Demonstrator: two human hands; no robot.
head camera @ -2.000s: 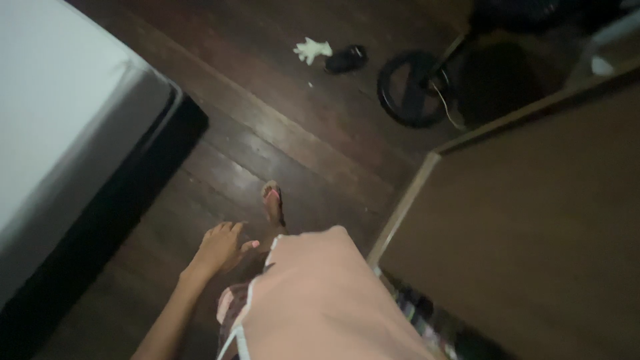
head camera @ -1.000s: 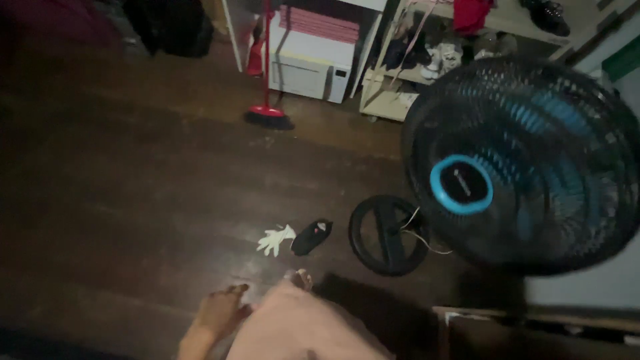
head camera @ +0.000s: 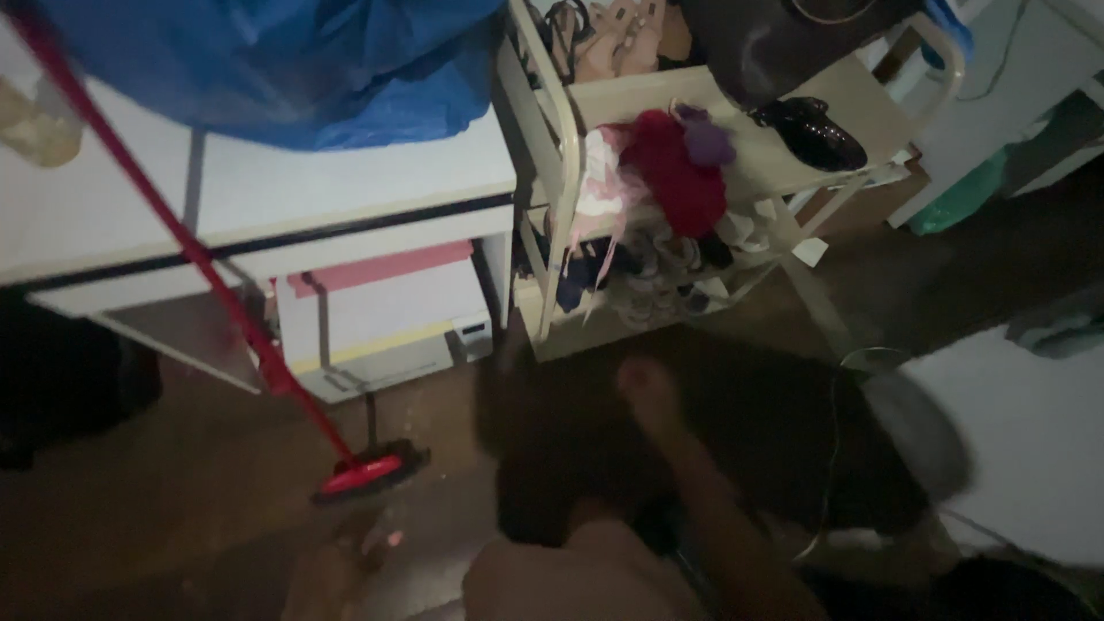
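My left hand [head camera: 345,552] is low in the frame, dark and blurred, below the broom head and apart from it; its finger pose is unclear. My right hand [head camera: 651,392] reaches up from the lower right, in front of the dark floor below the metal shelf cart [head camera: 561,155]. Blur hides its fingers, and no object shows in it. A broom with a red handle [head camera: 216,285] leans against the white desk [head camera: 388,185], its red head [head camera: 362,474] on the wooden floor.
A blue plastic bag [head camera: 345,78] rests on the desk, with a white boxy appliance [head camera: 388,319] beneath. The cart holds shoes, a red cloth [head camera: 677,172] and a dark bag [head camera: 776,43]. A thin cord [head camera: 832,457] lies at right near a white surface [head camera: 1018,431].
The view has moved far forward, to the broom and cart. My right arm has come into view. The fan, the white glove and the dark item beside it are out of view.
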